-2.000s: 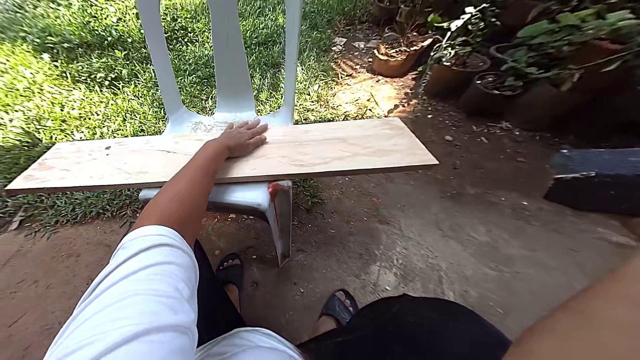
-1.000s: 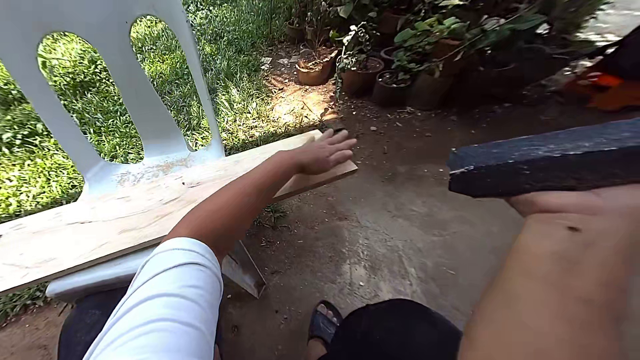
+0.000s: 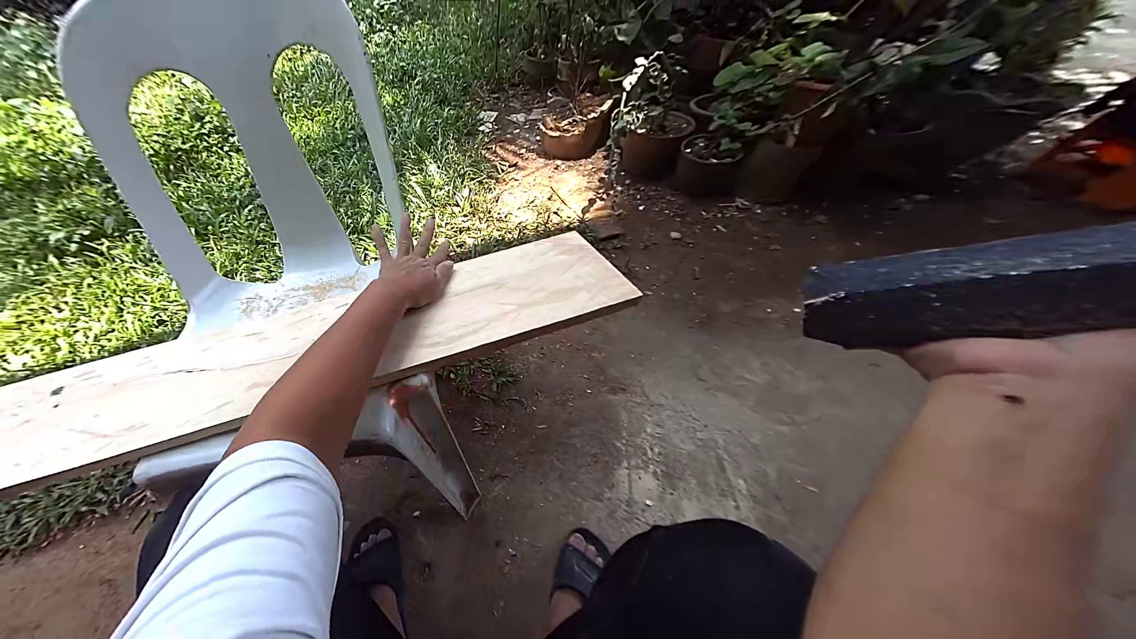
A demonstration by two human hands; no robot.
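A long pale wooden board lies across the seat of a white plastic chair, its right end jutting past the seat. My left hand rests on the board's upper face, right of the chair's back, fingers spread and gripping nothing. At the right edge of the head view, a dark, rough-surfaced block or beam is held up off the ground. My right hand is under it, palm against its lower side; the fingers are hidden behind it.
Potted plants stand in a row at the back. Grass grows behind the chair. The ground is bare and partly concrete. An orange object lies at the far right. My sandalled feet are near the chair leg.
My left hand was near the board's right end a second ago and is now farther left on it. My right hand, out of sight two seconds ago, shows under the dark block. The view has shifted.
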